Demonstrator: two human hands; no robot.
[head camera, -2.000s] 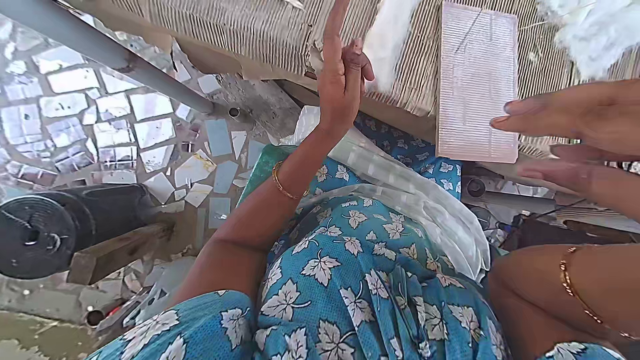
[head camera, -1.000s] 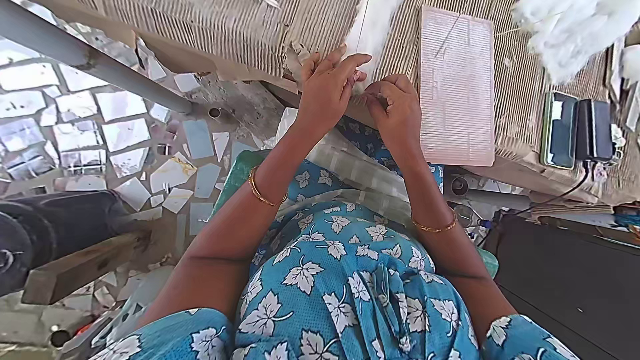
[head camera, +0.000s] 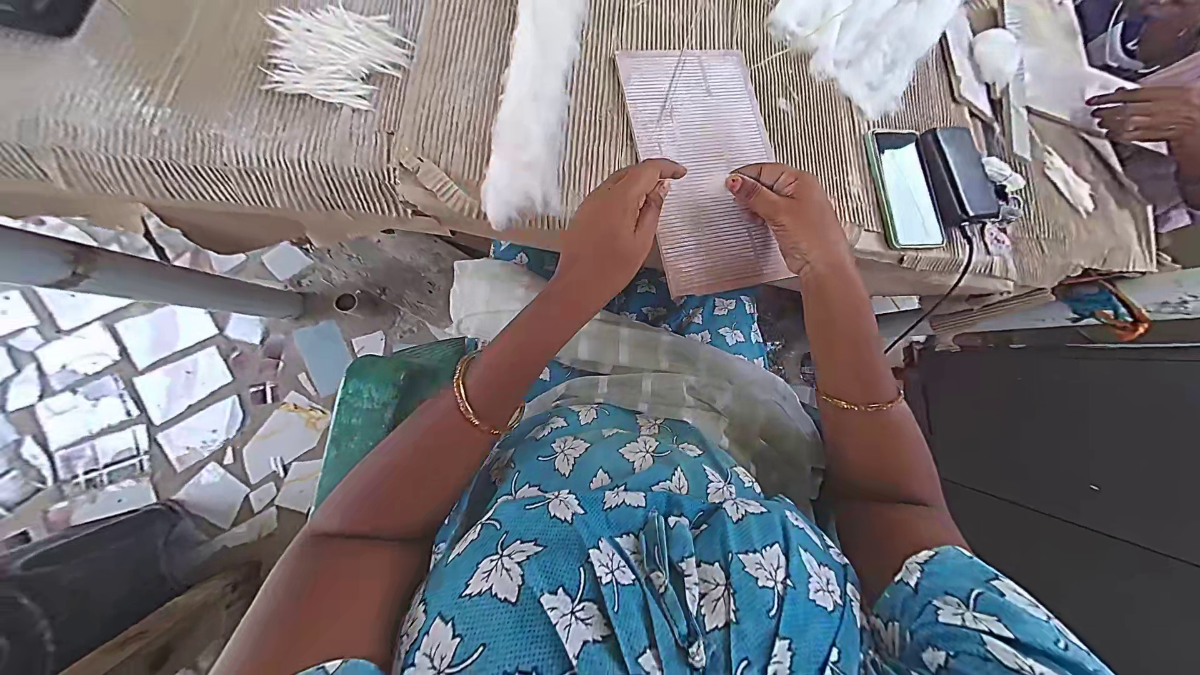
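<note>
A ribbed, pale pink rectangular board (head camera: 717, 230) lies on the corrugated cardboard table cover, its near end past the table's edge. Over its left side is my left hand (head camera: 621, 216), thumb and fingertips pinched together. My right hand (head camera: 792, 211) is over its right side, also pinched. Whether either holds a thin wisp of cotton cannot be made out. Thin sticks or wires (head camera: 672, 86) lie at the board's far end. Left of the board runs a long strip of white cotton (head camera: 534, 112). A pile of thin white cotton wicks (head camera: 335, 56) sits farther left.
Loose cotton wool (head camera: 867, 47) lies at the back right. Nearer are a phone (head camera: 907, 190) and a black box-like device (head camera: 961, 176) with a cable. Another person's hand (head camera: 1139, 114) is at the far right. A metal pole (head camera: 141, 267) crosses at left, above a floor of broken tiles.
Both hands have moved from beside the cotton strip to over the ribbed board. Two seconds ago the right hand was spread beyond the board's right side. The view has shifted.
</note>
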